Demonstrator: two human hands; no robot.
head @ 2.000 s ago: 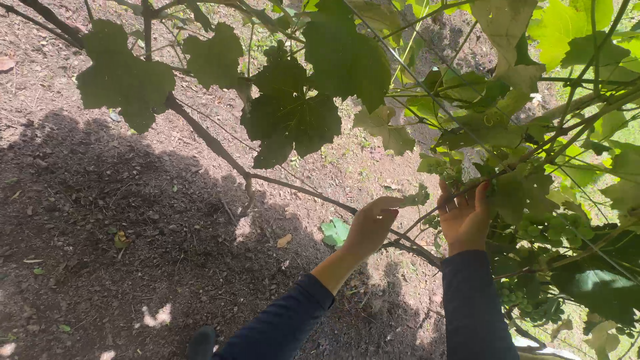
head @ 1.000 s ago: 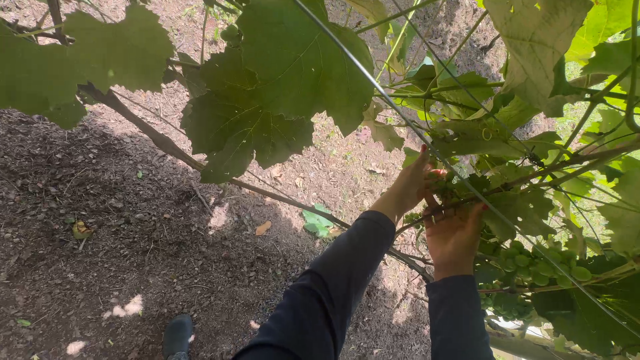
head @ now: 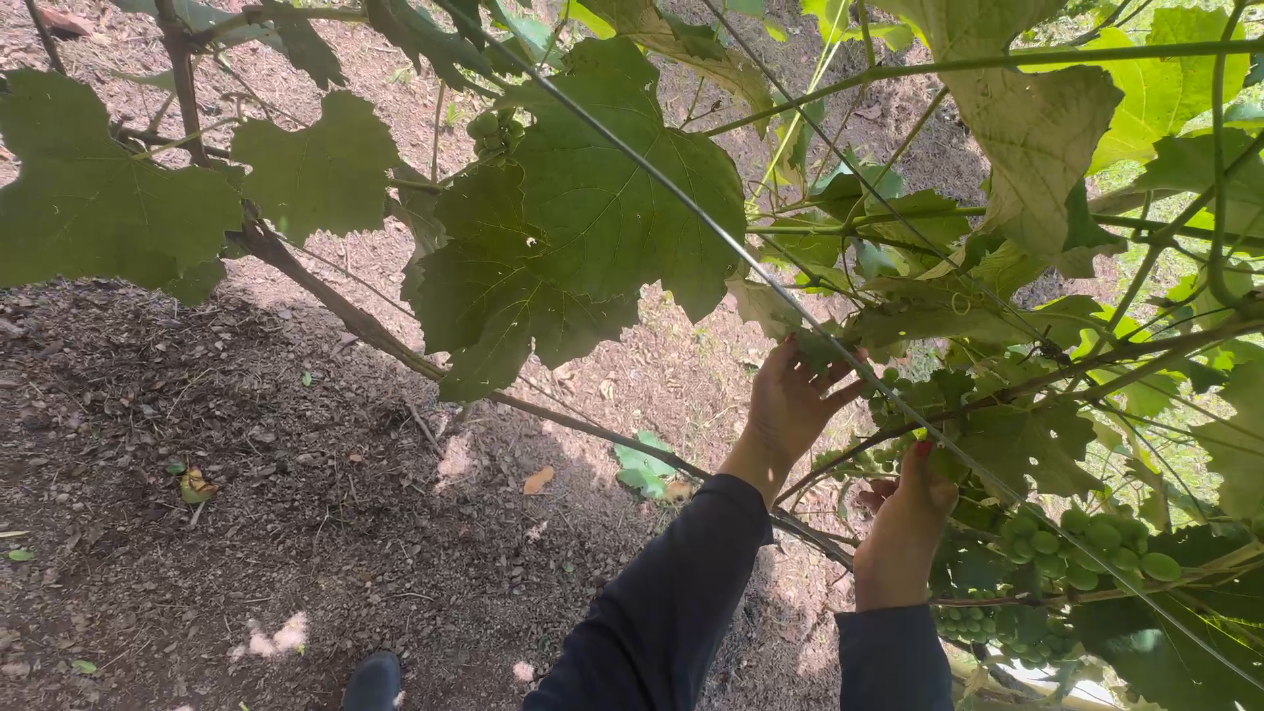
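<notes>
My left hand (head: 798,397) reaches up among grapevine leaves, its fingertips at a small leaf (head: 818,350) by the wire; whether it grips the leaf is not clear. To its lower right, my right hand (head: 907,518) is raised beside a vine shoot (head: 997,397), thumb up against the foliage. What lies between its fingers is hidden. Right of that hand hangs a bunch of green grapes (head: 1086,543), with smaller green grapes (head: 1017,632) below it.
A taut metal wire (head: 681,202) crosses diagonally in front of the vine. Large grape leaves (head: 632,178) hang at the upper middle. A woody cane (head: 336,301) runs from upper left down toward my hands. Below lies mulch-covered soil (head: 296,494), with my shoe (head: 373,681) at the bottom.
My hands, close together a second ago, are now farther apart, the left one higher than the right. The view has shifted nearer the wire and leaves since two seconds ago.
</notes>
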